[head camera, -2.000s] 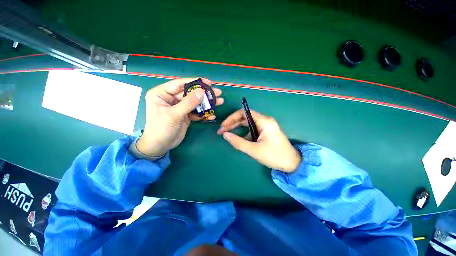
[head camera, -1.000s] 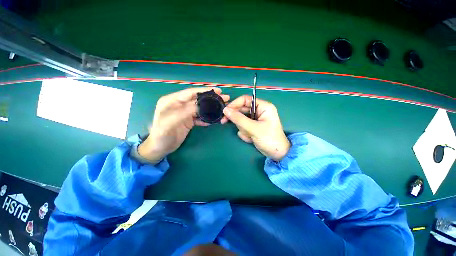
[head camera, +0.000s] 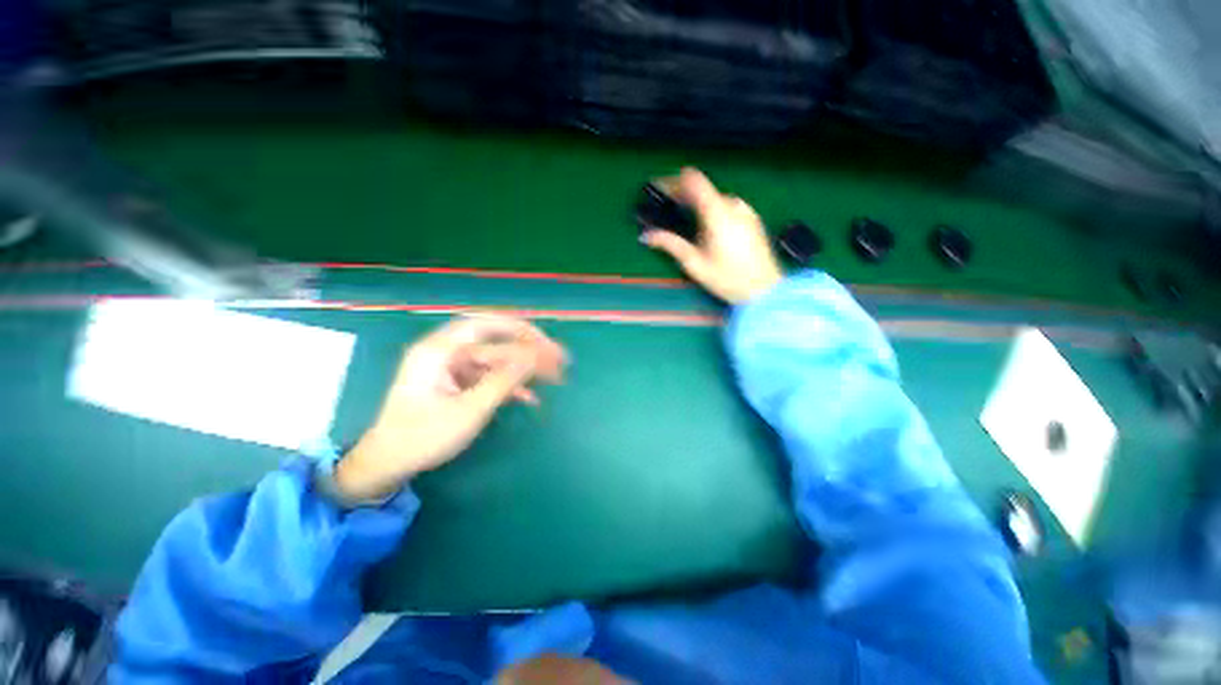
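Observation:
A black round unit (head camera: 663, 212) is between the fingers of my right hand (head camera: 720, 241), over the green belt at the left end of a row of black round units. The frame is blurred, so I cannot tell whether the unit touches the belt. The tweezers do not show; the right palm is hidden. My left hand (head camera: 455, 395) is above the green mat, fingers loosely curled and apart, with nothing seen in it.
Black round units (head camera: 872, 240) stand in a row on the green belt (head camera: 442, 201). Black trays (head camera: 710, 67) stand beyond. A white sheet (head camera: 208, 372) lies at left. At right are a white paper (head camera: 1024, 415) with a dark disc (head camera: 1056, 436) and a small black-and-white part (head camera: 1022, 522).
My right hand has moved forward from beside my left hand to the belt with the black round unit. My left hand has let go of it. The view has tilted up, showing the trays.

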